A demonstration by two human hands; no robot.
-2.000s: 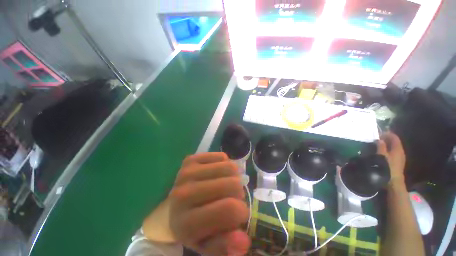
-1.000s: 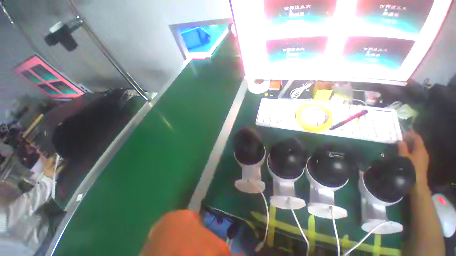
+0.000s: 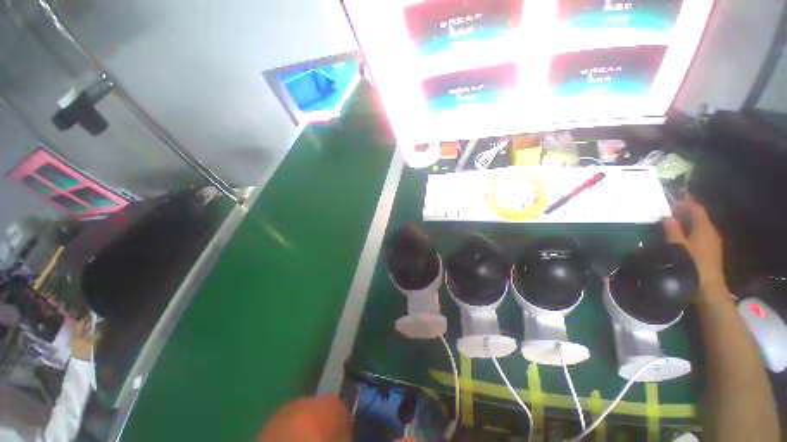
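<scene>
Three security cameras with black ball heads and white bases stand in a row [image 3: 415, 276], [image 3: 477, 289], [image 3: 549, 293], with one more at the right end [image 3: 649, 302]. White leads [image 3: 572, 386] run from their bases to the taped bench edge. My right hand [image 3: 697, 242] is behind and right of the right-end camera, at the keyboard's right end; its fingertips are partly hidden, and I cannot tell what it touches. My left hand [image 3: 308, 421] is blurred and cut off at the bottom edge, left of the cameras.
The keyboard [image 3: 449, 197] holds a yellow tape roll [image 3: 516, 197] and a red marker [image 3: 576, 192]. A monitor [image 3: 535, 116] shows four panes. A mouse [image 3: 763, 333] lies right. The green belt [image 3: 250, 285] runs along the left; beyond it are a person's hand and sleeve [image 3: 76, 371].
My left hand has dropped from in front of the left camera to the bottom edge, uncovering a dark and blue item at the bench edge. My right hand stays near the keyboard's end. The view has shifted.
</scene>
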